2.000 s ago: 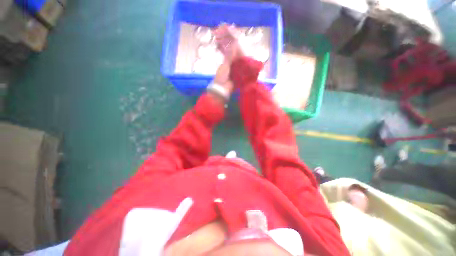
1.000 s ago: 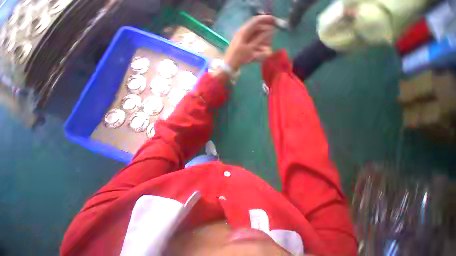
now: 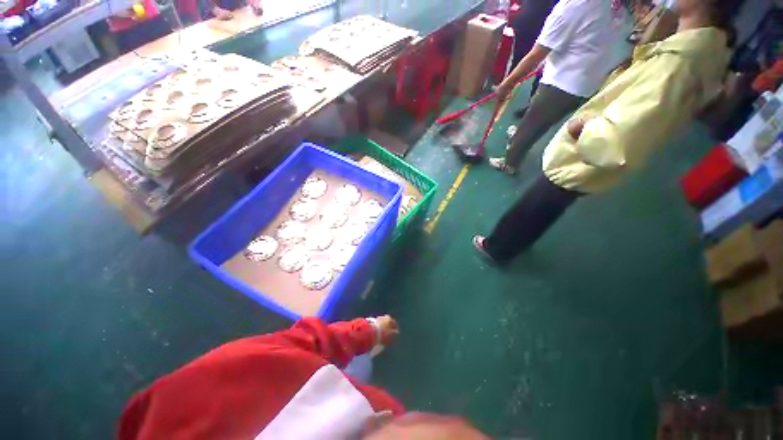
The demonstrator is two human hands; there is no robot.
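Note:
The blue turnover crate (image 3: 256, 196) sits in front of me, tilted in the view, with rows of round pale parts (image 3: 318, 236) lying on brown cardboard inside. A green turnover crate (image 3: 418, 176) stands right beside it, partly hidden, with cardboard and pale parts in it. My left hand (image 3: 386, 330), in a red sleeve with a white wristband, hangs just below the blue crate's near corner and looks apart from it. It is small and its fingers are not clear. My right hand is not in view.
Stacked cardboard sheets with round parts (image 3: 206, 99) lie on a bench at the upper left. A person in yellow (image 3: 635, 107) stands right of the crates. Another person in a white shirt (image 3: 584, 47) holds a red-handled tool. Brown cartons (image 3: 745, 266) stand at the right edge.
The view has turned and lifted; the crates sit lower and the bench and people now show. My left hand has dropped near my body and apart from my right, which has left the view.

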